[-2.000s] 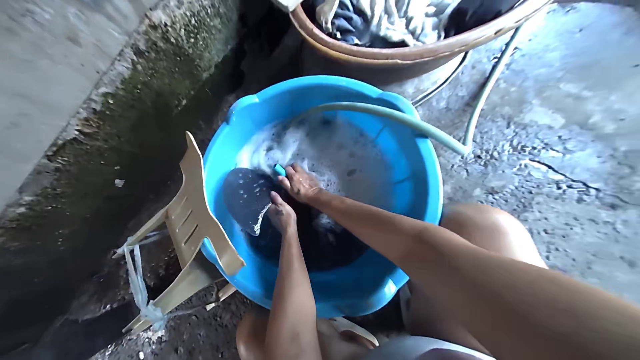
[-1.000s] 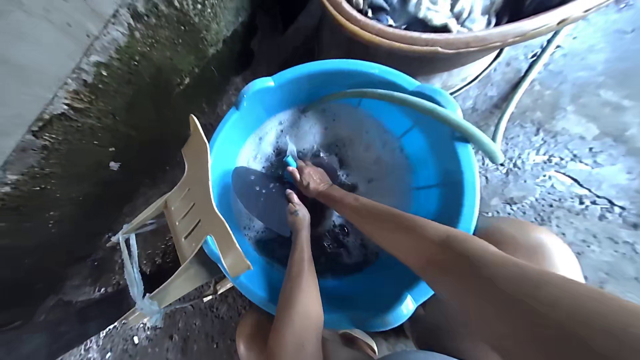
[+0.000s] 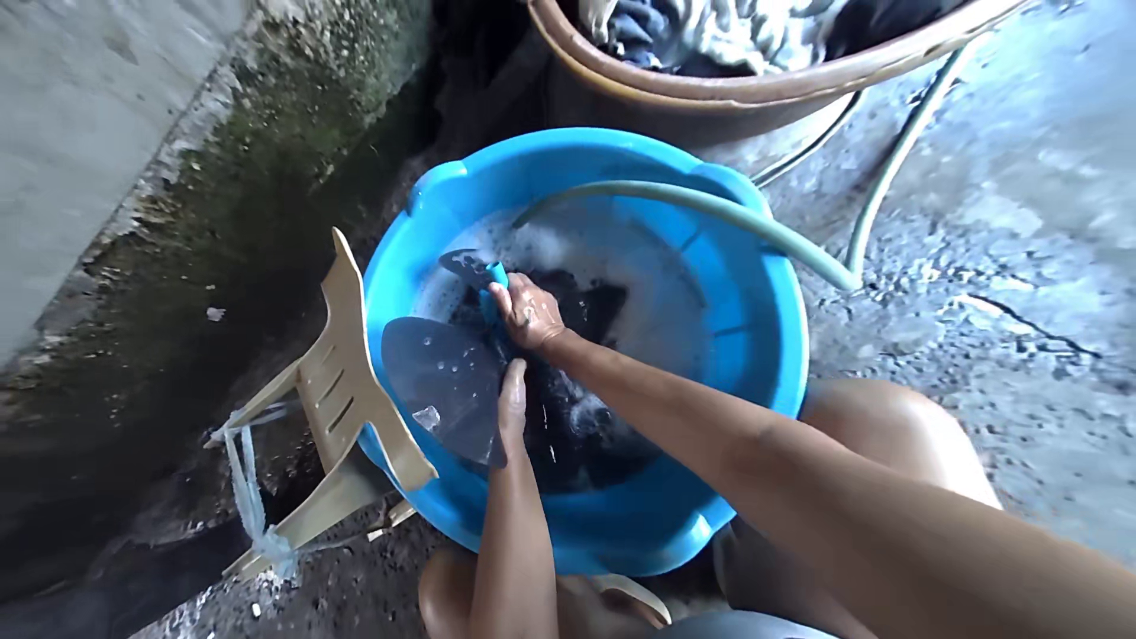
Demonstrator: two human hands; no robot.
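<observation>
A blue plastic basin (image 3: 754, 355) holds soapy water and dark cloth (image 3: 577, 444). My right hand (image 3: 530, 312) grips a small blue object (image 3: 496, 274), perhaps a brush, over the dark cloth near the middle of the basin. Just below it, my left hand (image 3: 512, 399) is at the cloth, its fingers partly hidden, so its grip cannot be told. Left of my hands a dark rounded part of the cloth (image 3: 444, 382) bulges up, with bubbles on it. The end of a green hose (image 3: 657, 191) reaches over the basin's rim into the water.
A beige plastic chair (image 3: 342, 373) with a translucent strip tied to it touches the basin's left side. Beyond the basin stands a brown tub (image 3: 754, 93) of wet clothes (image 3: 737, 31). A mossy wall (image 3: 240, 133) is at left, and wet concrete floor (image 3: 1003, 266) at right.
The blue object has stayed with my right hand over the cloth. A second small dark bulge of cloth now shows above that hand.
</observation>
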